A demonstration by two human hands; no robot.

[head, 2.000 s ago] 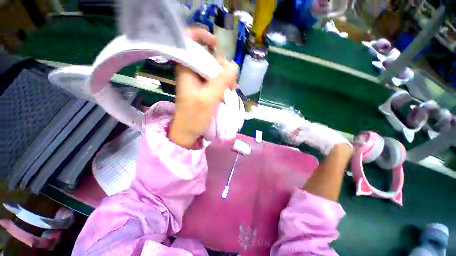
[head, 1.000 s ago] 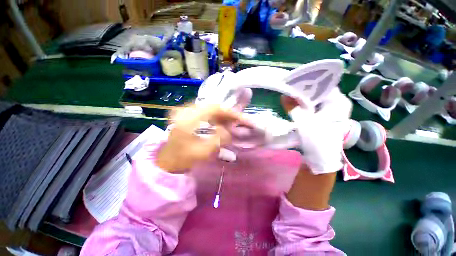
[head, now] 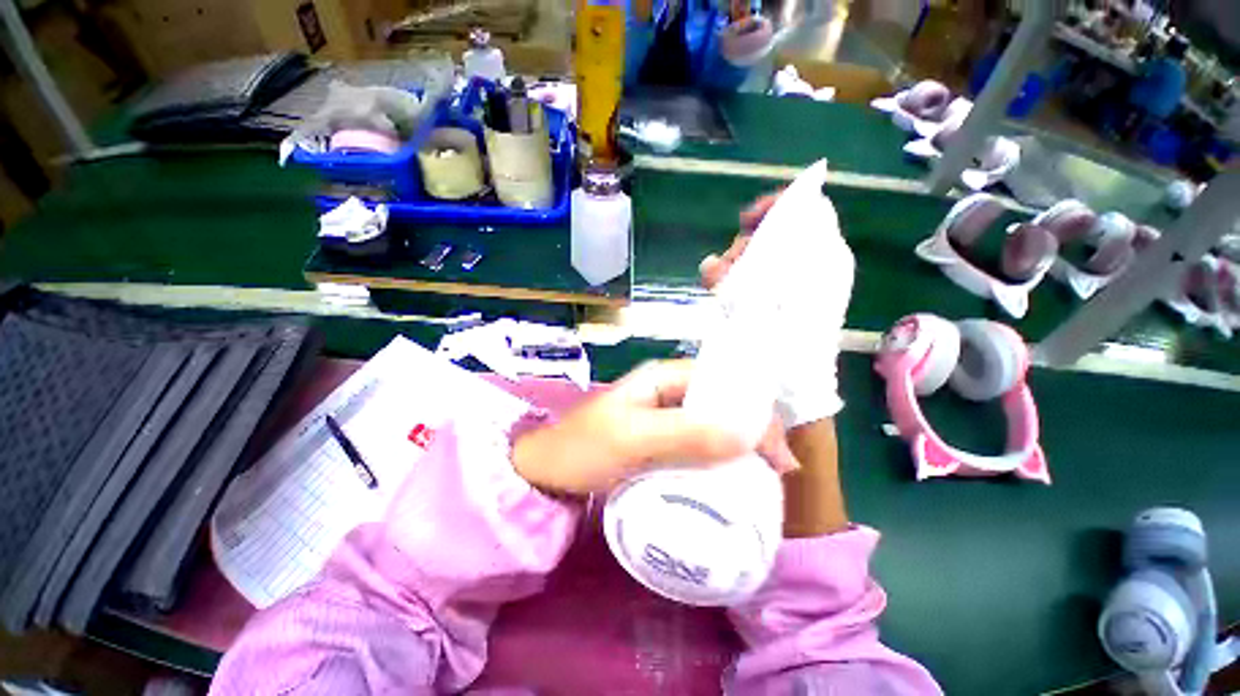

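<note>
The white cat-ear headphones (head: 696, 537) are held above the pink mat (head: 585, 632), an ear cup with a dark logo facing up and towards me. The headband side is hard to make out, white against the white glove. My left hand (head: 619, 432), bare, grips the headphones just above the cup. My right hand (head: 789, 313), in a white half-finger glove, is around the upper part, its bare fingertips showing at the far side. A record sheet (head: 293, 503) with a dark pen (head: 351, 450) lies left on the mat.
Dark grey textured sheets (head: 109, 449) are stacked at left. Behind are a blue parts tray (head: 469, 211) and white bottle (head: 601, 234). Pink headphones (head: 966, 408) and blue-grey headphones (head: 1163, 598) lie at right, with white headphones (head: 986, 258) beyond. A person in blue (head: 680, 55) is across the bench.
The headphones have turned, bringing a logo cup to the front, lower and nearer me. My left hand has moved right onto them. My gloved right hand has moved slightly left and stays on them.
</note>
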